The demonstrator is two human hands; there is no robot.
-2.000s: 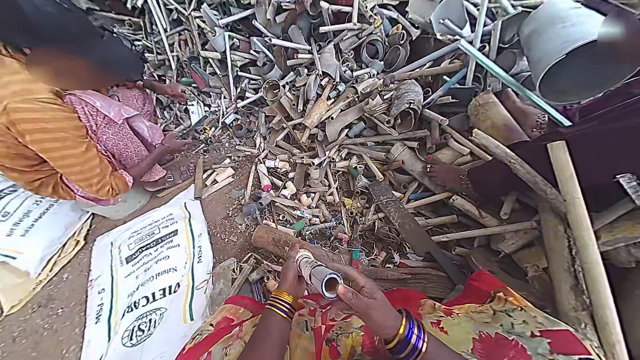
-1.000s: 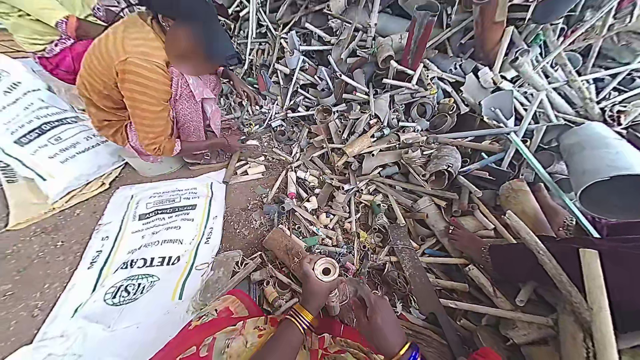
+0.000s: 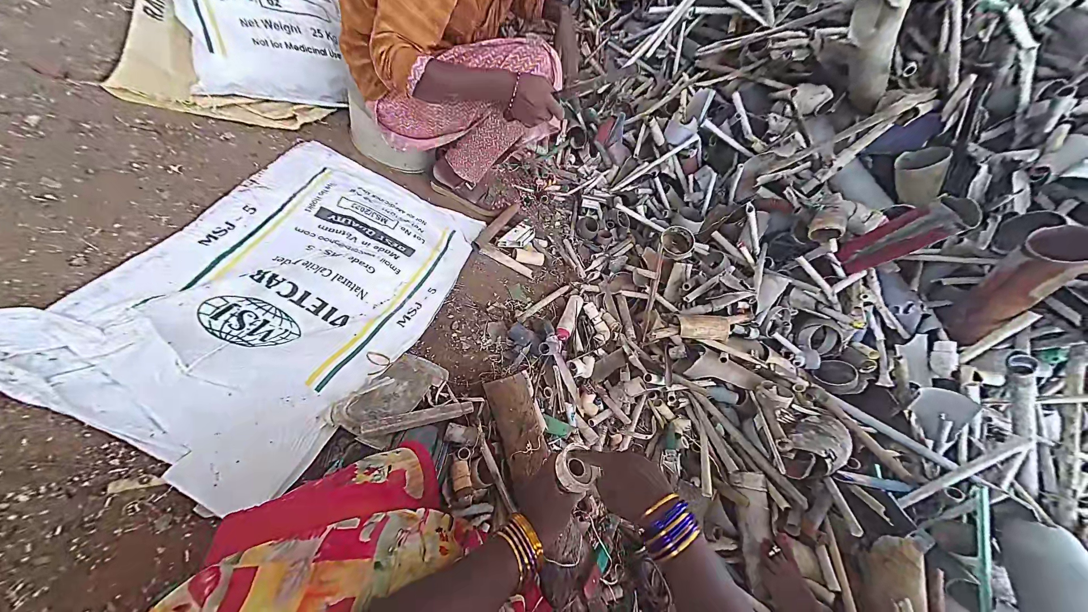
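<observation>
Near the bottom centre, my left hand [image 3: 544,503], with gold bangles at the wrist, holds a short off-white pipe fitting [image 3: 575,470] whose round open end faces up. Close on its right is my right hand [image 3: 631,483], wearing gold and blue bangles; its fingers are at the fitting's rim, and whether they grip it cannot be told. A brown half-pipe piece [image 3: 516,421] lies just behind my left hand. Beyond both hands spreads a heap of scrap plastic pipes and fittings [image 3: 705,365].
A flat white woven sack [image 3: 255,340] lies on the dirt ground at left, with a filled sack [image 3: 263,64] behind it. Another person [image 3: 476,93] sits at the heap's far left edge. A red pipe piece [image 3: 901,238] and a wide brown pipe [image 3: 1011,285] lie at right.
The view has swung to the left. Two seconds ago both hands held a pipe fitting with its open end toward the right; now a fitting's opening faces up in my left hand.
</observation>
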